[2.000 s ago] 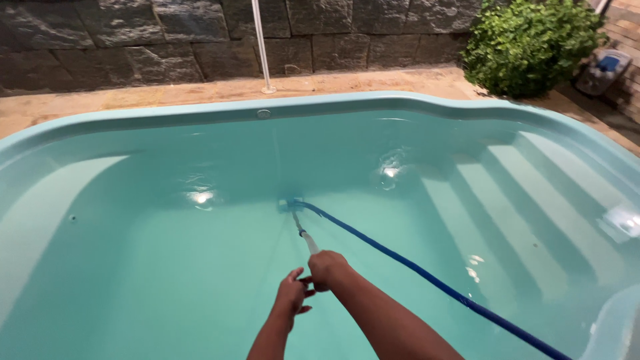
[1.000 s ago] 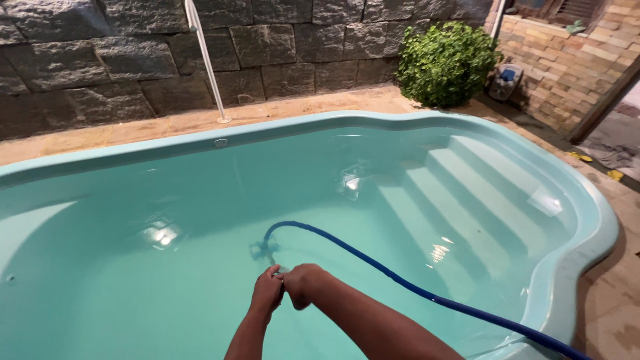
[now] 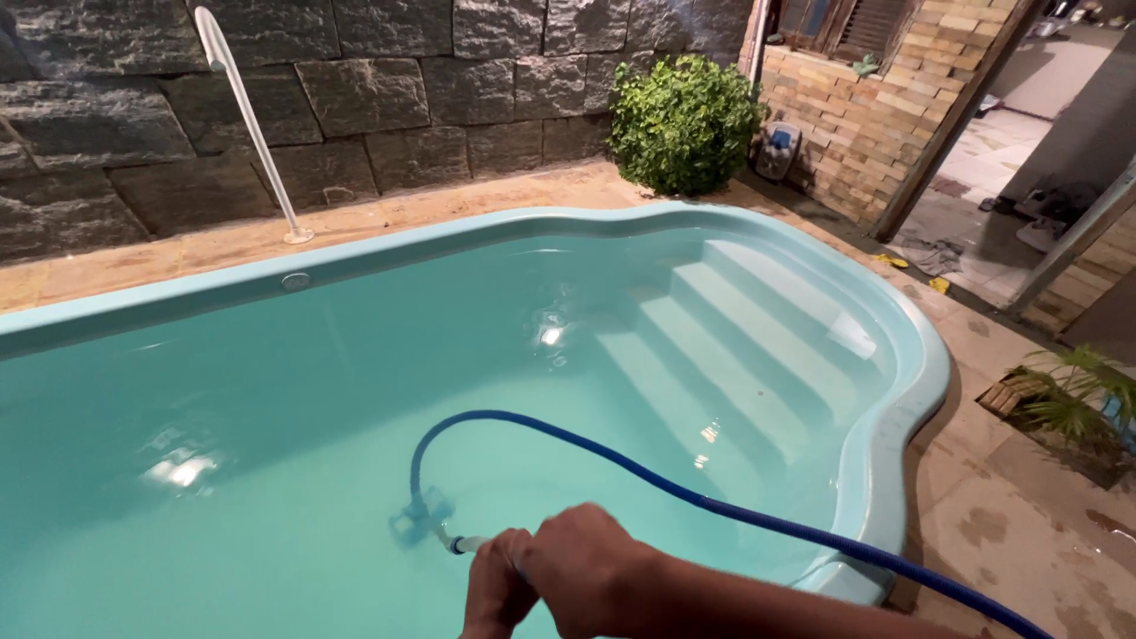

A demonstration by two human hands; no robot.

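Observation:
My left hand [image 3: 501, 581] is closed around a pale pole [image 3: 472, 543] at the bottom centre. Right beside it, my right hand [image 3: 581, 564] grips the same pole. Beyond the hands the pole runs down into the water to a blue pool vacuum head [image 3: 422, 519], which is blurred under the surface. A blue corrugated hose [image 3: 621, 461] rises from the head, arcs to the right and crosses the rim of the pool at the lower right. The rest of the pole is hidden by my hands and arms.
The light-blue pool rim [image 3: 923, 355] curves around submerged steps [image 3: 737, 337]. A white curved pipe [image 3: 257, 133] stands by the far edge, before a stone wall [image 3: 364, 93]. A round bush [image 3: 683, 124] grows at the far corner. Yellow flip-flops [image 3: 890, 261] lie near a doorway.
The view has swung right, bringing in the doorway and the paving. My left hand, with fingers spread beside the pole two seconds ago, is now closed on it. The hose arches more sharply above the vacuum head.

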